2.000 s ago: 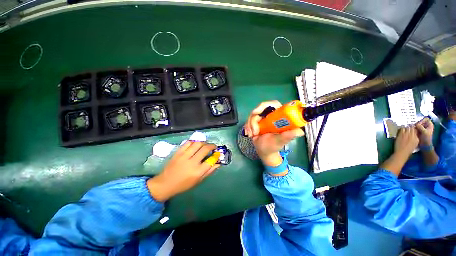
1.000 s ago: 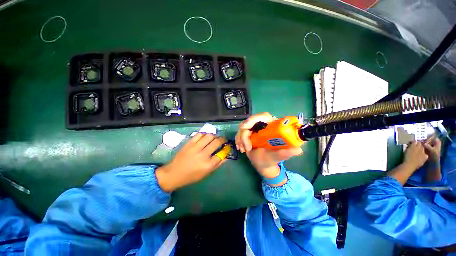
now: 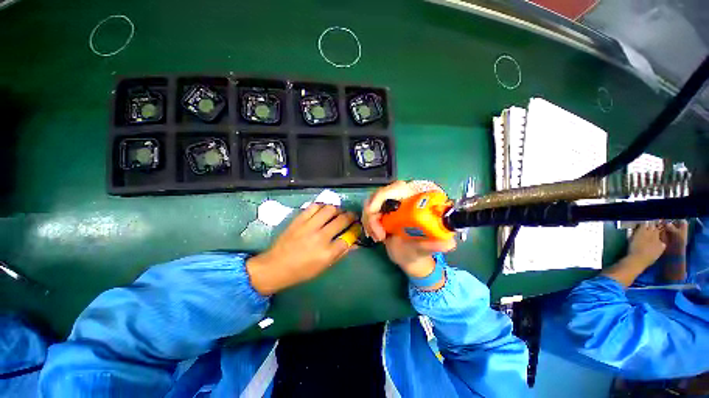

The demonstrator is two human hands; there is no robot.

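Observation:
My right hand [image 3: 404, 233] is closed round the orange electric screwdriver [image 3: 424, 218], whose tip is hidden behind the hand. My left hand [image 3: 307, 247] rests on the mat just left of it, with a short yellow piece [image 3: 350, 235] at its fingertips. A dark sliver of a housing shows between the hands; most of it is hidden. The black foam tray [image 3: 253, 185] lies beyond, with modules in its pockets, one of them a module [image 3: 369, 153] at the right end of the near row. The pocket left of that module is empty.
Record sheets [image 3: 564, 186] lie at right, crossed by the driver's cable and the spring-wrapped arm [image 3: 536, 194]. White patches [image 3: 274, 212] lie below the tray. A small white scrap [image 3: 267, 322] is near the bench edge. A neighbour's hands [image 3: 653, 242] work at far right.
The driver has moved left, up to the left fingertips, and now covers the housing that showed two seconds ago. The round disc is now mostly hidden. The camera view has shifted.

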